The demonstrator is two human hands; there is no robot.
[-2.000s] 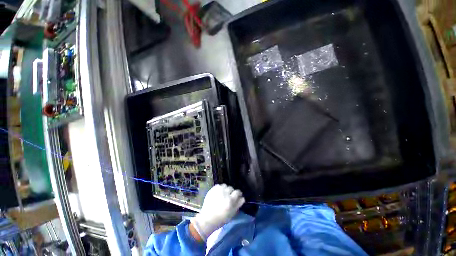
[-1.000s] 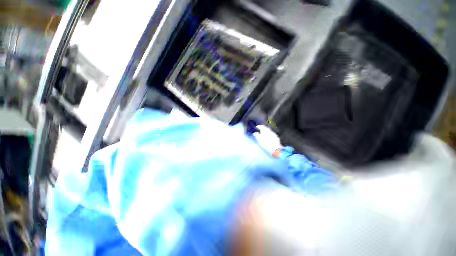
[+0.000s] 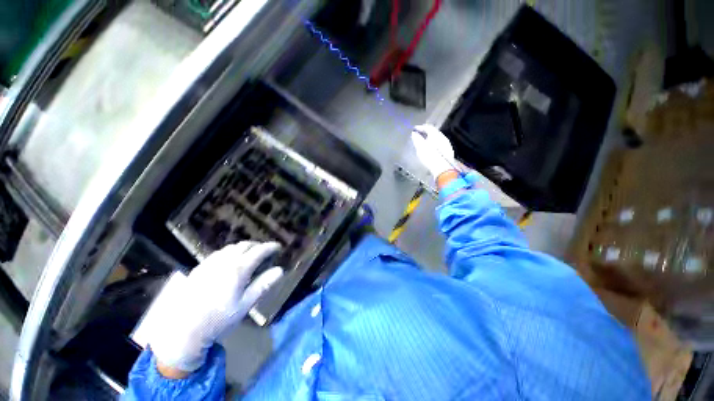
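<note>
A metal-edged tray (image 3: 266,200) with many dark parts sits tilted in a black tote (image 3: 333,141) beside the curved rail. My left hand (image 3: 210,301), in a white glove, is over the tray's near left edge, with thumb and fingers apart and nothing seen in them. Whether it touches the tray is unclear. My right hand (image 3: 433,150), also gloved, is stretched forward beside the left corner of a larger black tote (image 3: 583,133). Its fingers look curled, and I cannot tell whether they hold the rim. A dark flat piece (image 3: 489,125) lies inside the larger tote.
The curved metal rail (image 3: 125,168) runs along the left. A coiled blue lead (image 3: 340,56) hangs near my right hand. A red cord (image 3: 419,39) and a small dark object (image 3: 408,86) are at the back. Yellow-black tape (image 3: 407,215) marks the floor. Brown wrapped goods (image 3: 658,227) stand at right.
The view has swung and steadied. My left hand now shows clearly over the tray. My right arm reaches farther forward. The larger tote looks smaller and farther off than two seconds ago.
</note>
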